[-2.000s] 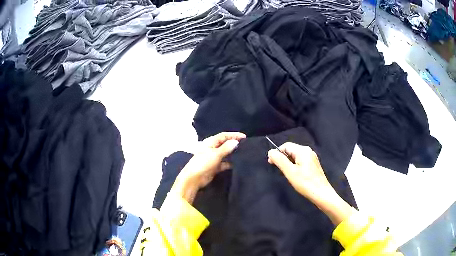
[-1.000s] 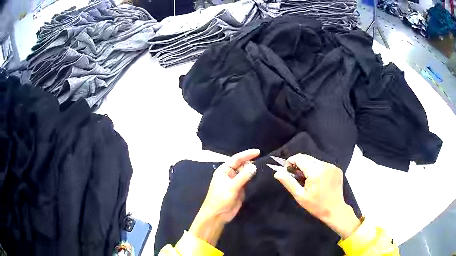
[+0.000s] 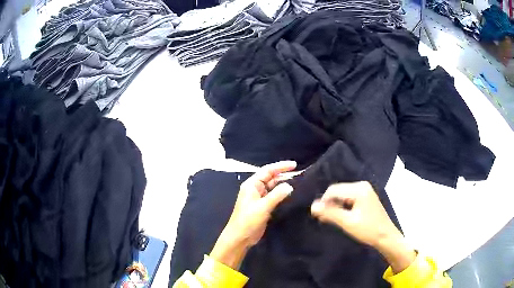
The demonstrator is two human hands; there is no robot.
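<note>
A black garment [image 3: 321,247] lies spread in front of me, its near part running off the bottom edge. My left hand [image 3: 262,202] is on its upper edge, with the edge raised between thumb and fingers. A small pale mark [image 3: 238,176] shows on the edge left of my hand. My right hand [image 3: 352,214] is curled just above the cloth, right of my left hand, and is blurred. The thread snips seen earlier in it are hidden or blurred now.
A loose heap of black garments [image 3: 360,84] lies beyond my hands. A black stack [image 3: 73,191] is at the left, with a blue phone [image 3: 151,256] beside it. Grey garments [image 3: 101,50] lie at the far left and back of the white table [image 3: 163,124].
The open snips blades seen earlier no longer show. My right hand has moved slightly down and its fingers are curled. The cloth edge by my left hand is raised more, with a fold standing up.
</note>
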